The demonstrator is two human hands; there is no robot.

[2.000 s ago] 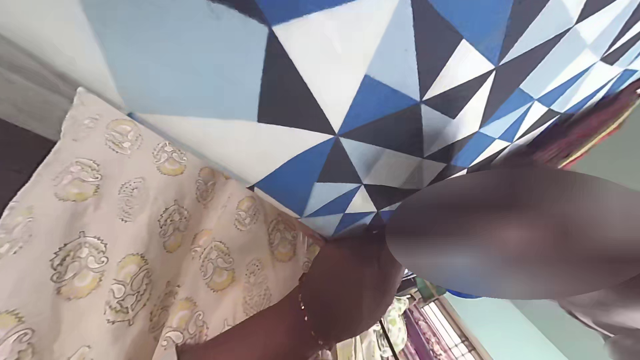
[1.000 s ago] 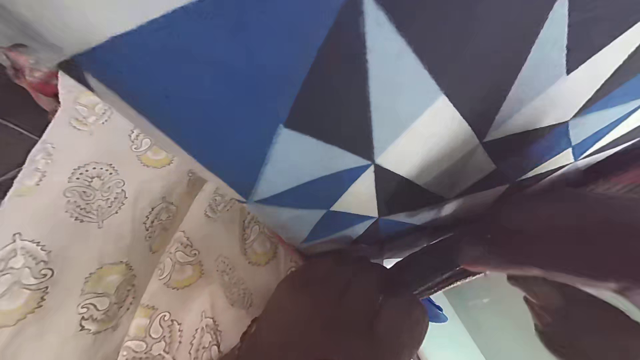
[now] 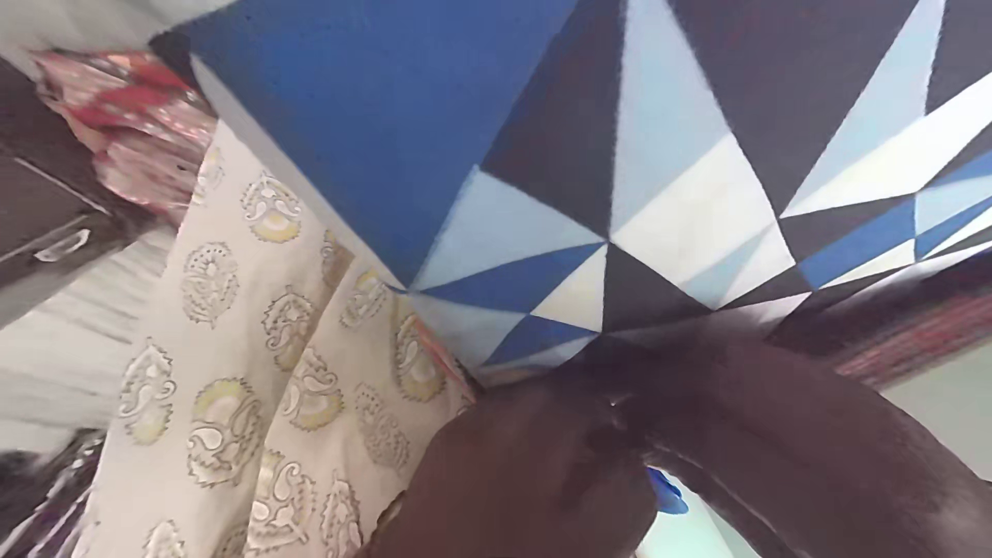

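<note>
My left hand [image 3: 527, 473] is at the bottom centre, at the edge of a cream cloth [image 3: 225, 325] printed with paisley medallions. From the right comes my right hand [image 3: 721, 387], its near part touching or overlapping the left hand. Both are dark and blurred, and their fingertips are hidden, so any grip cannot be made out. Above them spreads a surface with triangles in blue, pale blue, white and black [image 3: 372, 116]. The cloth hangs or lies along its pale left edge, with a fold down its middle.
A crumpled red and pink cloth [image 3: 147, 124] shows at the upper left, beside a dark piece with a light handle-like part [image 3: 63, 245]. Dark shiny fabric [image 3: 58, 496] is at the lower left. A small blue thing [image 3: 668, 491] shows below the hands, and a reddish band [image 3: 922, 341] at the right.
The view has shifted a lot, nearer to the patterned surface's corner. My hands, apart or barely meeting two seconds ago, now overlap in view. More of the red and pink cloth shows.
</note>
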